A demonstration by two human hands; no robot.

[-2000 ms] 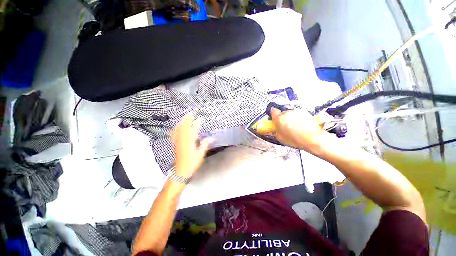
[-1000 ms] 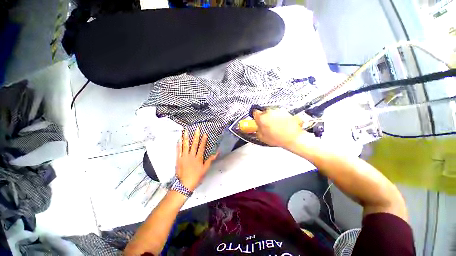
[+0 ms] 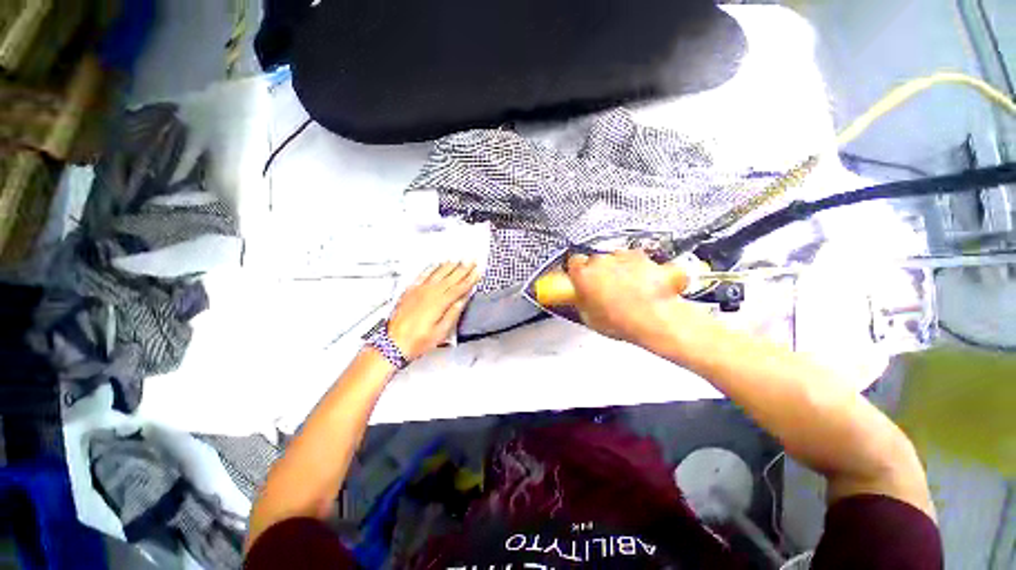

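The black-and-white checked garment piece [image 3: 535, 184] lies limp on the white-covered table, with a white cloth part [image 3: 440, 239] at its left and a grey strip along its near side. My right hand [image 3: 624, 292] is closed around the yellow handle of the steam iron [image 3: 554, 291]. The iron's pointed tip faces left and rests on the near part of the garment. My left hand [image 3: 437, 308] lies flat on the white and grey cloth left of the iron's tip, fingers slightly apart. A dark edge shows under the cloth between the hands.
The large black padded board [image 3: 501, 67] spans the table's far side. Crumpled checked pieces [image 3: 167, 290] lie at the left. A black hose [image 3: 858, 198] and a pale yellowish line [image 3: 891, 98] run from the iron to the right. Brown bundles [image 3: 50, 123] stand at the far left.
The garment and large board sit farther right and higher in view. The left hand now lies nearer the white part and lower edge. The right hand still holds the iron on the cloth.
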